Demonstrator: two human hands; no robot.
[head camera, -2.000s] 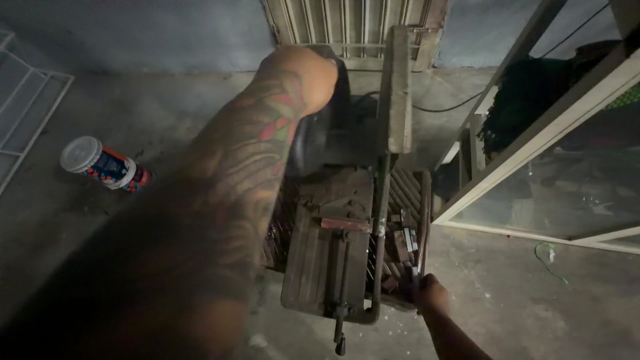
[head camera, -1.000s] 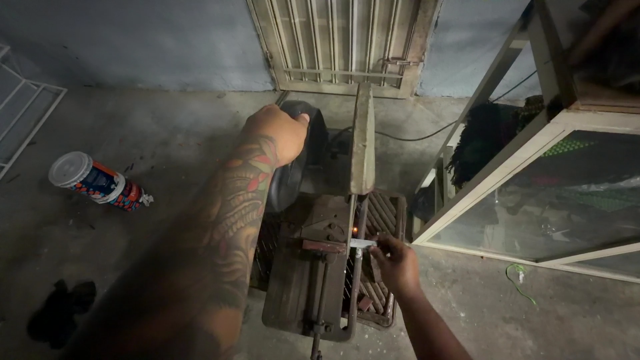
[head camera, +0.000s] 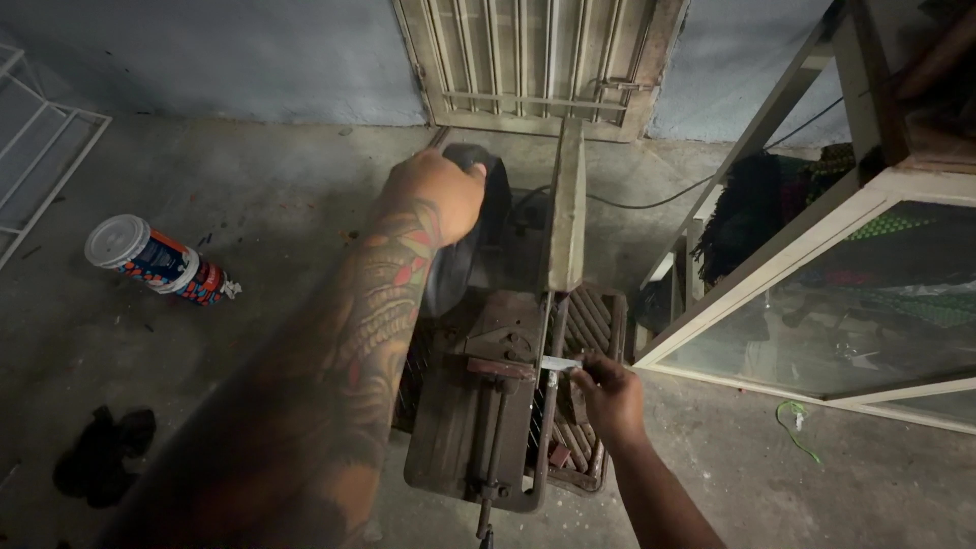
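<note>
A metal-cutting chop saw stands on the floor, with a brown base plate (head camera: 442, 450), a screw vise (head camera: 499, 370) and a pale, narrow blade guard (head camera: 566, 206) seen nearly edge-on. Up at the back, my left hand (head camera: 438, 191) is closed at the top of a dark curved part (head camera: 454, 274) of the saw; the exact grip is hidden by the hand. My right hand (head camera: 614, 393) pinches a small flat silvery metal piece (head camera: 560, 364), its far end at the thin blade edge just below the guard, right of the vise. Whether it touches the blade is unclear.
A ribbed metal grate (head camera: 587, 450) with a small reddish block (head camera: 560, 456) lies beside the base plate. Paint buckets (head camera: 156, 255) and a dark cloth-like item (head camera: 107, 454) are at left. A glass-sided cabinet (head camera: 770, 305) stands right; a cable (head camera: 648, 206) runs behind.
My right hand has come from the lower right side of the grate up to the blade edge with the metal piece. An orange glow seen there one second ago is gone.
</note>
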